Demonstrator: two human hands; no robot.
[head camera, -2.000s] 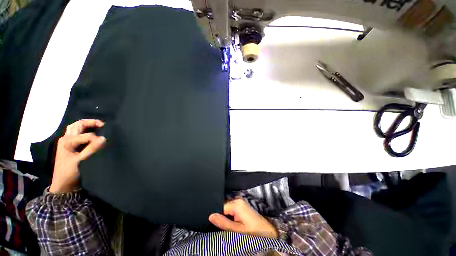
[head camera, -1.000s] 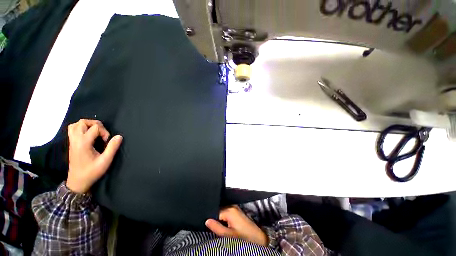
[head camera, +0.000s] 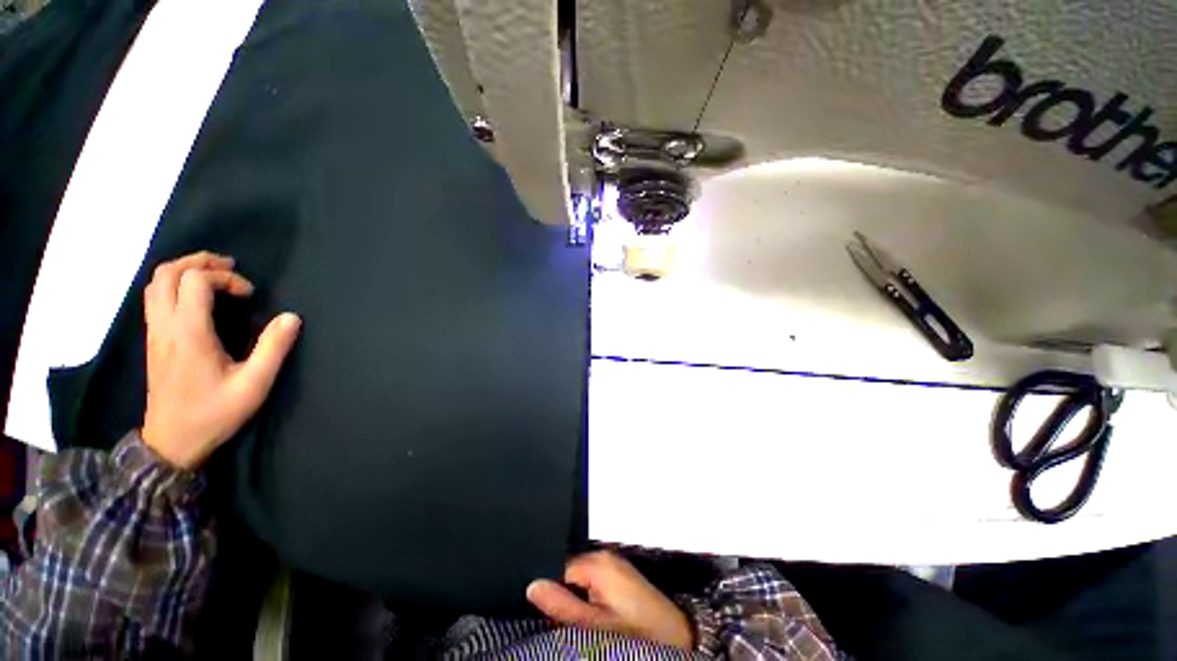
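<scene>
A large dark cloth panel (head camera: 400, 349) lies left of the needle and hangs over the table's front edge. Its straight right edge runs under the lit presser foot (head camera: 580, 230) of the grey-white sewing machine (head camera: 826, 78). My left hand (head camera: 213, 355) rests on the cloth's left part, fingers curled and thumb apart, not visibly holding it. My right hand (head camera: 613, 599) pinches the near right corner of the cloth at the lap; its fingers are partly hidden under the cloth.
Black thread snips (head camera: 914, 300) lie on the machine bed to the right. Black-handled scissors (head camera: 1061, 439) lie farther right near a pale block (head camera: 1136, 367). The white table (head camera: 826, 452) has a curved front edge. More dark cloth (head camera: 52, 168) lies at the far left.
The view has shifted, so the machine head looks larger and the snips and scissors sit lower. My left hand's fingers have opened a little. My right hand still holds the cloth corner.
</scene>
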